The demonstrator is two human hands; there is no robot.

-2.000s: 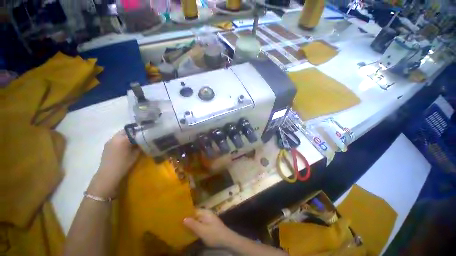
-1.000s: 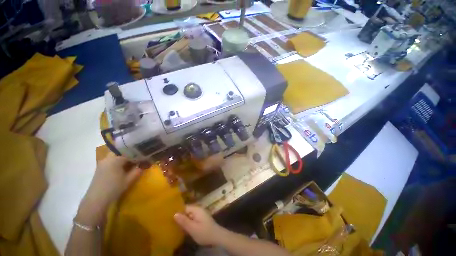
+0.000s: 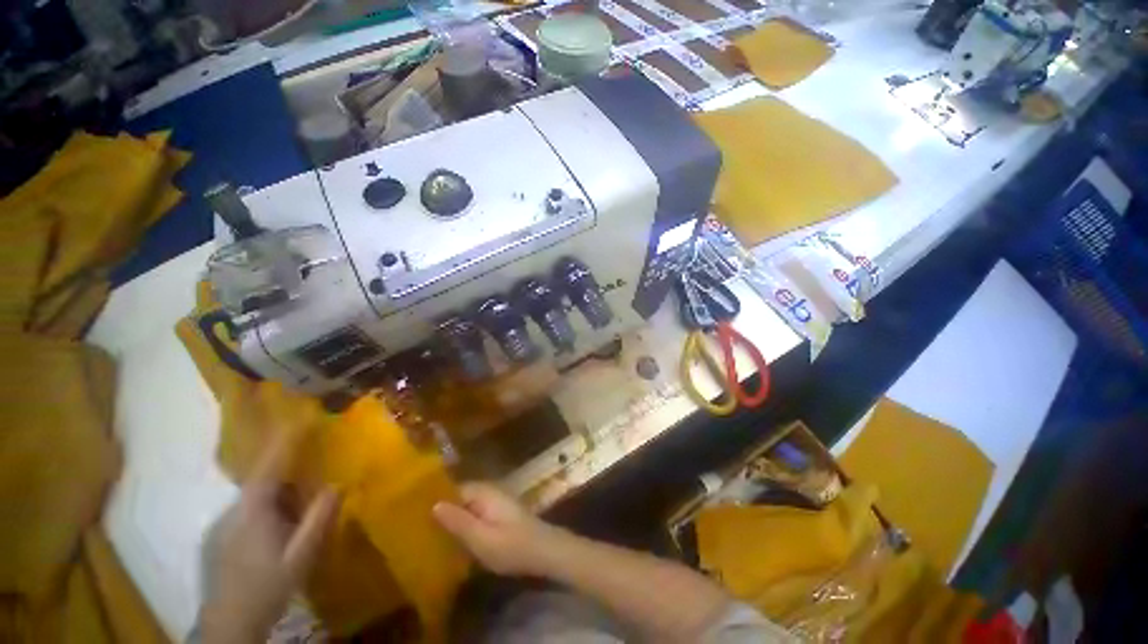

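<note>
The mustard-yellow garment panel (image 3: pixel 397 503) lies in folds at the front left end of the white overlock machine (image 3: pixel 472 227), its upper edge near the needle area. My left hand (image 3: pixel 271 535), blurred, holds the panel's left part with the thumb up. My right hand (image 3: pixel 497 528) pinches the panel's right edge between thumb and fingers. More mustard cloth shows behind the machine's left end. The presser foot is hard to make out. A row of black tension knobs (image 3: pixel 541 315) is on the machine front.
A large mustard heap (image 3: pixel 57 428) hangs at the left, with navy cloth (image 3: pixel 220 138) behind. Red and yellow scissor loops (image 3: pixel 726 367) lie right of the machine. Flat mustard pieces (image 3: pixel 793 164) lie beyond it. An open box (image 3: pixel 787 466) with yellow cloth is at lower right.
My left hand has drawn back from the needle area towards me, lifting and folding the panel's left part. My right hand stays on the right edge. The view has shifted, moving the machine left and up.
</note>
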